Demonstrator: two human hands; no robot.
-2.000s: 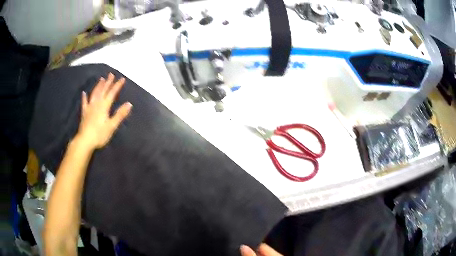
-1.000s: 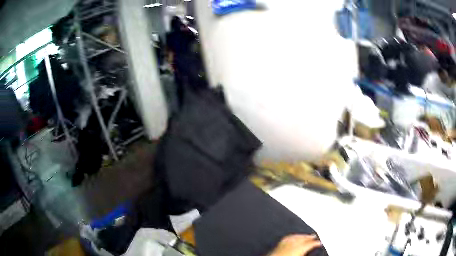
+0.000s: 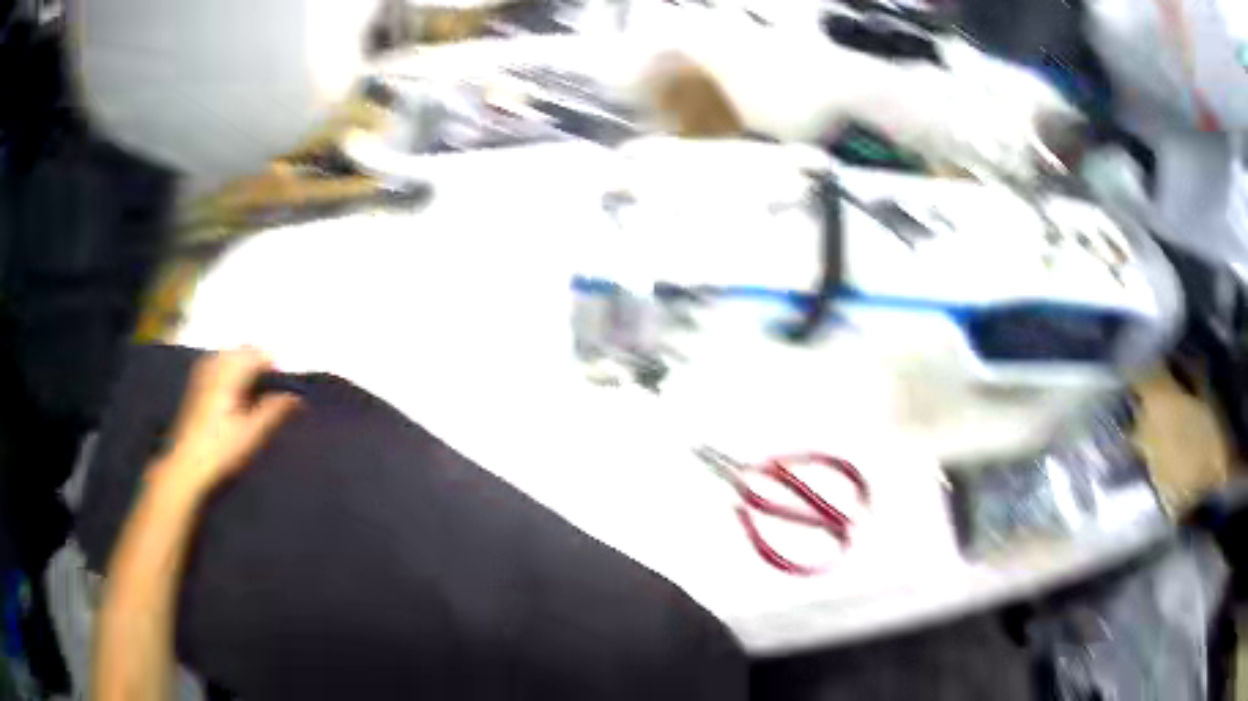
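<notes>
The frame is blurred. A large dark garment panel [image 3: 411,548] covers the left side of the white table and hangs over its front edge. My left hand [image 3: 219,427] is on the panel's far left corner, fingers at its edge; a bit of dark cloth shows between thumb and fingers, but whether they pinch it is unclear. My right hand is not in view. Red-handled scissors [image 3: 801,510] lie on the table right of the panel, blades pointing up-left. The presser foot area [image 3: 623,342] of the sewing machine is beyond the panel, not touching it.
The white machine head [image 3: 890,247] with its blue stripe and black strap stands across the back. A shiny plastic-wrapped packet [image 3: 1054,493] lies at the right table edge. A dark garment [image 3: 82,233] hangs at far left. A brown piece [image 3: 691,96] shows behind the machine.
The view swung left to the aisle and back to the table. Compared with two seconds ago, my left hand has moved from flat on the panel to its far left edge; my right fingertips have left view.
</notes>
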